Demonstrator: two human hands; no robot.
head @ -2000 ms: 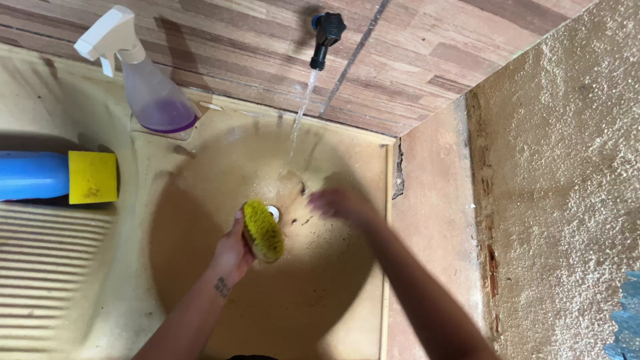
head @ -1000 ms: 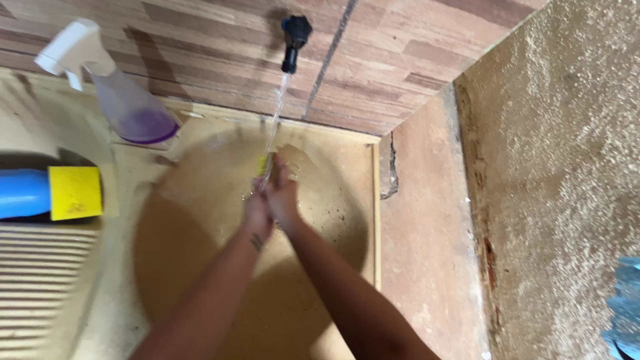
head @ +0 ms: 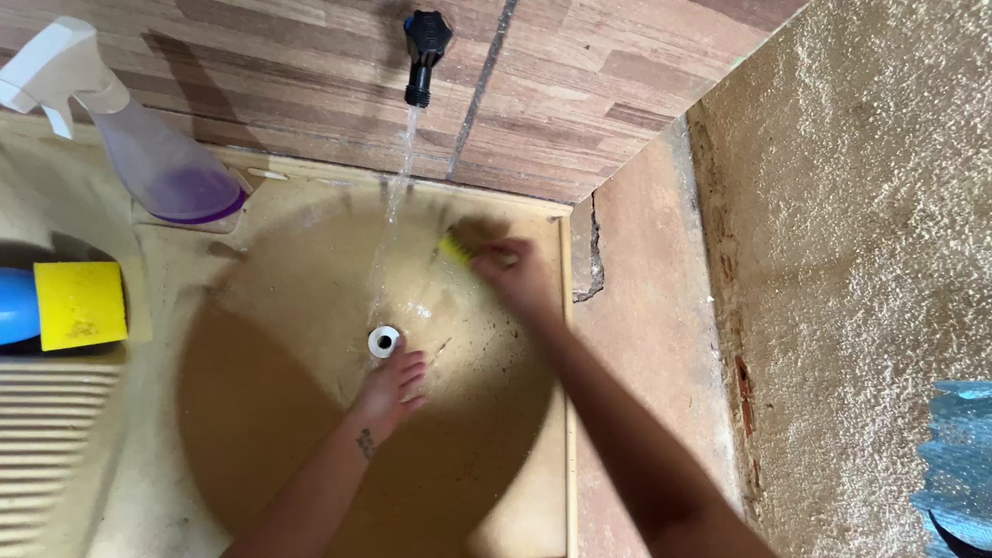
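My right hand (head: 515, 275) grips a small yellow scrub brush (head: 455, 249), blurred by motion, at the upper right of the round beige basin (head: 263, 434). Fingers apart and holding nothing, my left hand (head: 394, 387) is low in the basin, beside the white drain ring (head: 384, 342). Water (head: 397, 194) runs from the black tap (head: 421, 62) on the wall and falls to the left of the brush. Dark specks lie on the basin's right slope.
A spray bottle with purple liquid (head: 167, 170) stands at the basin's back left corner. Left of the basin are a yellow sponge (head: 80, 305), a blue bottle (head: 15, 306) and the ribbed washboard (head: 54, 434). A rough wall (head: 845, 256) rises at the right.
Two seconds ago the brush was in my left hand. My hands then came together under the water; now they are apart, with the brush in my right hand, further right.
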